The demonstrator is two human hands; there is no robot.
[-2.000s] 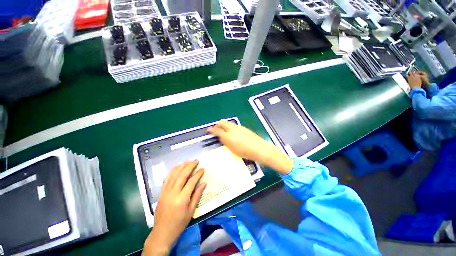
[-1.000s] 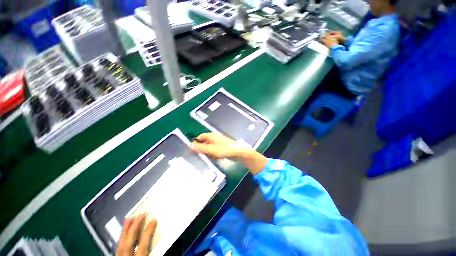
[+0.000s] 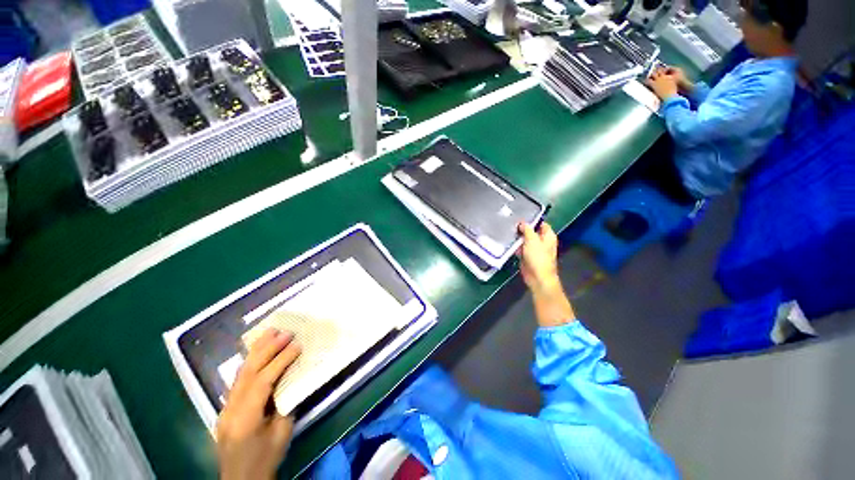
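Observation:
A dark tablet back cover (image 3: 208, 330) lies in a white tray in front of me. A pale cream adhesive sheet (image 3: 347, 314) rests on it. My left hand (image 3: 258, 394) lies on the sheet's left part, fingers together, pressing it. Another dark back cover (image 3: 459, 199) in its white tray is on the right, slanting on top of a second one. My right hand (image 3: 539, 255) holds its near right corner; a dark thin tip, perhaps tweezers (image 3: 546, 214), shows above the fingers.
A stack of covers (image 3: 84, 422) stands at the lower left. A metal post (image 3: 361, 84) rises behind the covers. Stacked white trays of black parts (image 3: 187, 141) stand at the back left. Another person (image 3: 731, 112) works at the far right, near more stacked covers (image 3: 586, 70).
My right hand has moved right from the front cover to the right-hand pile. A cover in its tray now lies on top of the single one there. The left hand stays on the sheet.

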